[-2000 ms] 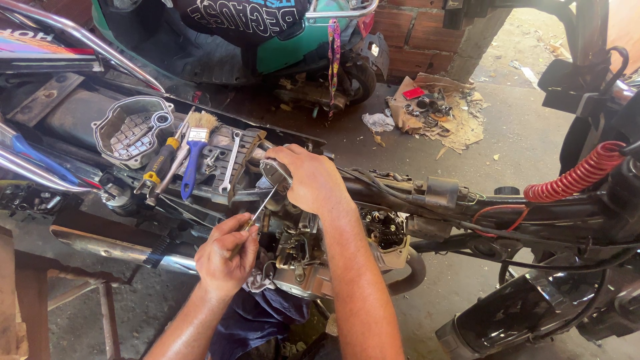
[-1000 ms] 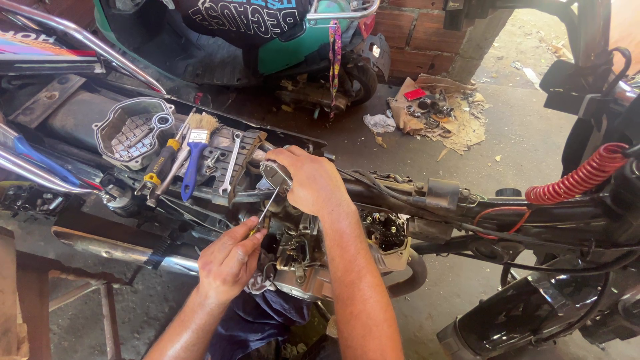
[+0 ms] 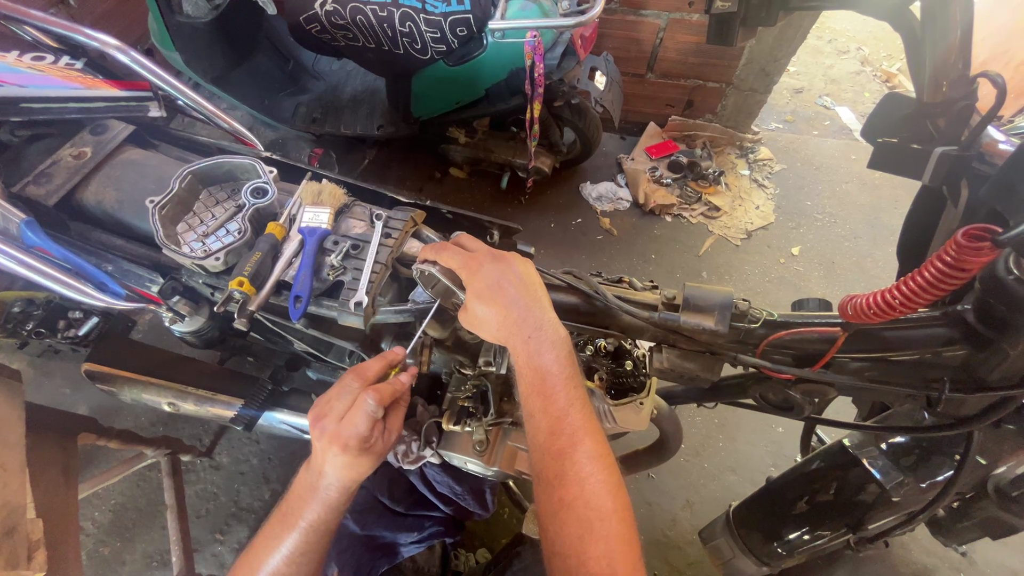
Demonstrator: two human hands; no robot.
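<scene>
My left hand [image 3: 364,412] grips a thin screwdriver [image 3: 424,330], its shaft angled up and right. The shaft's tip is at the rim of a small metal cover [image 3: 438,284], which my right hand [image 3: 496,292] holds with its open side toward the screwdriver. Beneath my hands lies the motorcycle's opened engine, with the oily cylinder head [image 3: 614,368] exposed right of my right forearm. On the frame left of my hands are a combination wrench [image 3: 369,260], a blue-handled paintbrush [image 3: 308,256], yellow-and-black pliers [image 3: 258,260] and a larger metal engine cover [image 3: 212,214].
A green scooter [image 3: 456,80] stands behind the motorcycle. Small metal parts lie on torn cardboard [image 3: 740,204] on the floor, beside a crumpled rag [image 3: 606,196]. A red coiled hose [image 3: 920,276] hangs at the right. Chrome rails [image 3: 192,100] edge the left side.
My left hand and the screwdriver have shifted slightly against the small cover. My right hand stays almost in place, still holding it.
</scene>
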